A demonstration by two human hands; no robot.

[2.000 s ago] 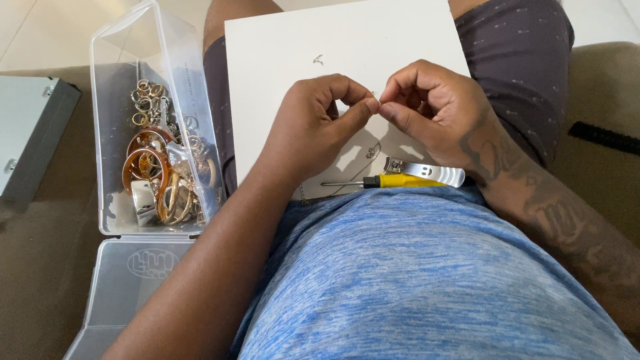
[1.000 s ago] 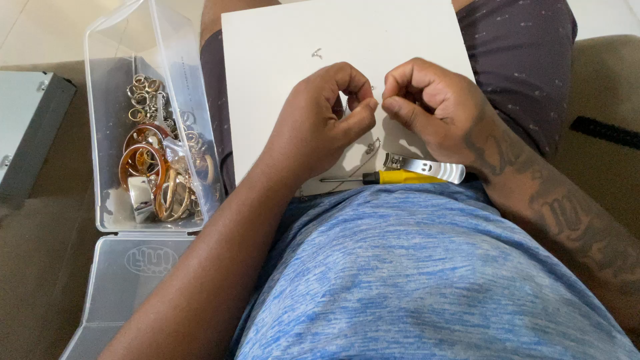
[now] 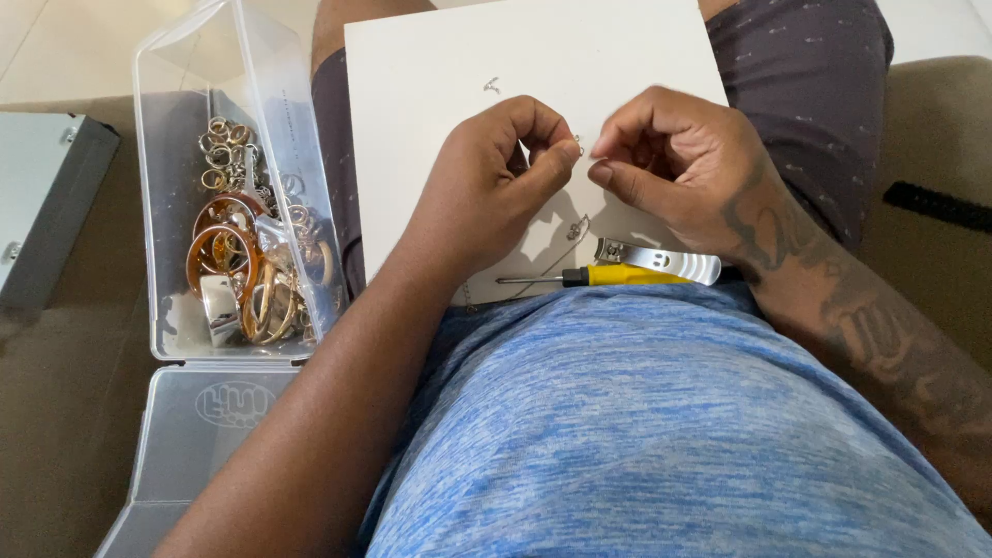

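Note:
Above a white board [image 3: 418,101] on my lap, my left hand [image 3: 508,174] pinches a small silver chain piece [image 3: 580,145] between thumb and index finger. A little to its right is my right hand [image 3: 670,155], thumb and index fingertips slightly apart; whether something tiny is between them cannot be told. Below the hands, a thin chain with a small ornament [image 3: 576,230] lies on the board. Near my shirt are a metal nail clipper [image 3: 670,260] and a yellow-handled screwdriver [image 3: 620,275], the clipper partly over the handle. A small silver piece [image 3: 492,85] rests farther up the board.
At the left stands an open clear plastic box [image 3: 147,232] with rings, amber-coloured bangles [image 3: 221,260] and other jewellery, its lid [image 3: 209,457] folded toward me. Beyond it is a grey metal case [image 3: 46,194]. A black textured strip [image 3: 938,208] lies on the brown seat at the right.
Two seconds ago my fingertips met; now my hands are apart, with a gap between them. The view has shifted slightly.

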